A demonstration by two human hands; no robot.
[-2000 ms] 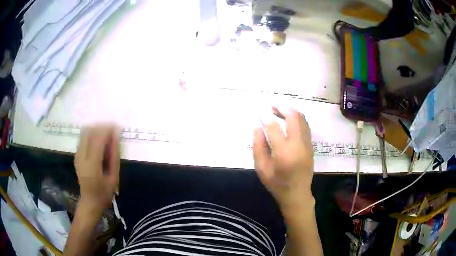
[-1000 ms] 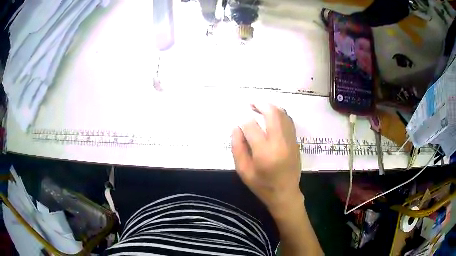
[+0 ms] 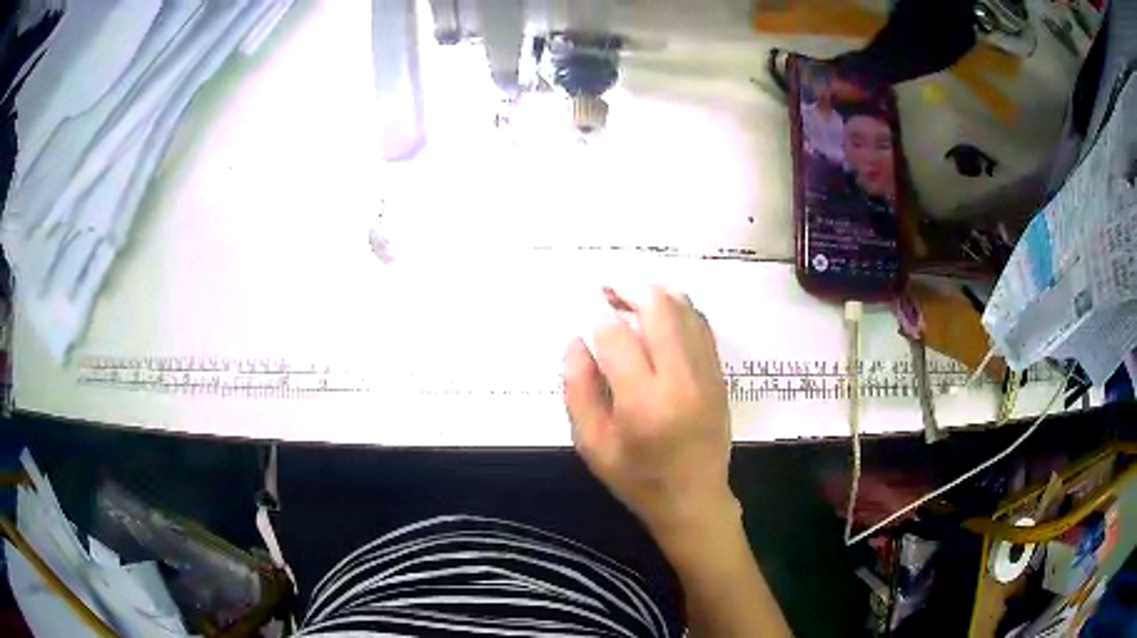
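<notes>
My right hand (image 3: 655,393) rests over the front part of the white sewing table (image 3: 499,418), fingers bent forward. A small dark reddish thing shows at its fingertips; I cannot tell whether the hand holds it. My left hand is not in the picture. White cut pieces (image 3: 106,150) lie in soft folds at the table's left. The sewing machine's needle area, with a metal knob (image 3: 587,112), is at the top, in strong glare. Black ruler marks (image 3: 200,374) run along the front edge.
A smartphone (image 3: 850,187) with a lit screen lies to the right, its white cable (image 3: 854,424) looping off the edge. Printed papers (image 3: 1072,268) are at the far right. Yellow-framed holders (image 3: 69,573) stand below at both sides; a white roll (image 3: 1012,548) is lower right.
My left hand has left the picture. My right hand stays over the front part of the table, its fingers still bent. The phone screen has changed from coloured stripes to a picture of people.
</notes>
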